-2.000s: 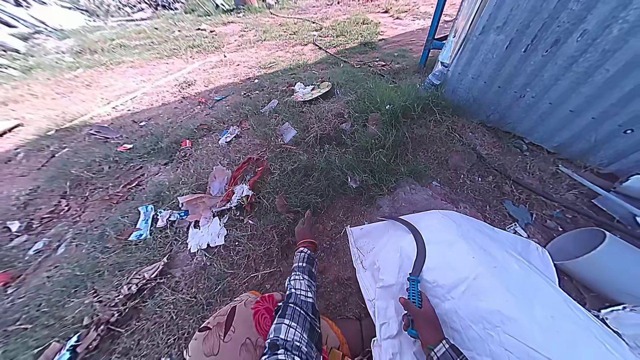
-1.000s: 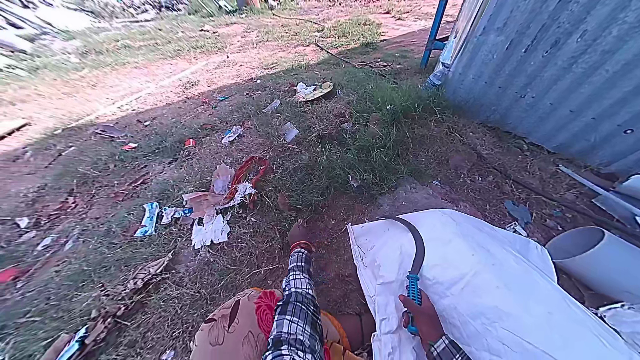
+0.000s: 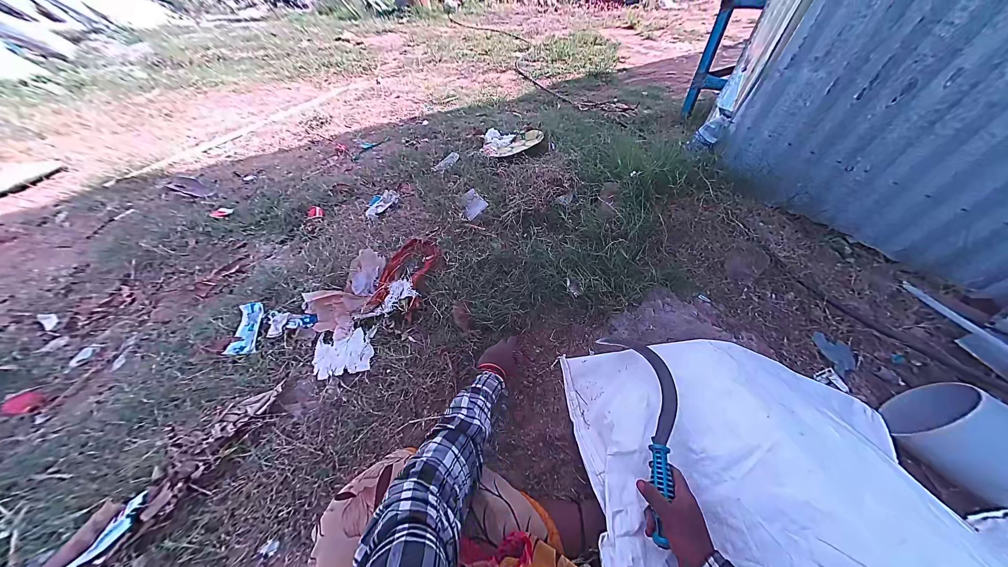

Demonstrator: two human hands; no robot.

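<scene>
My right hand point(image 3: 679, 512) is closed around the blue handle of a sickle point(image 3: 665, 394), whose curved dark blade lies over a white woven sack point(image 3: 756, 441) at the lower right. Down at the ground, just left of the sack's corner, is my left hand point(image 3: 504, 358), in a checked sleeve with a reddish band at the wrist. Its fingers are dark against the soil, so whether it holds anything is unclear. Green grass point(image 3: 630, 197) grows beyond it.
Paper scraps point(image 3: 344, 354) and a red-brown strip of material point(image 3: 409, 260) litter the grass at left. A corrugated metal sheet point(image 3: 874, 142) stands at the upper right, near a blue metal frame point(image 3: 709, 59). A white pipe point(image 3: 949, 437) lies right of the sack.
My left hand has shifted slightly to the right along the ground, toward the sack. My right hand stays on the sickle in about the same place.
</scene>
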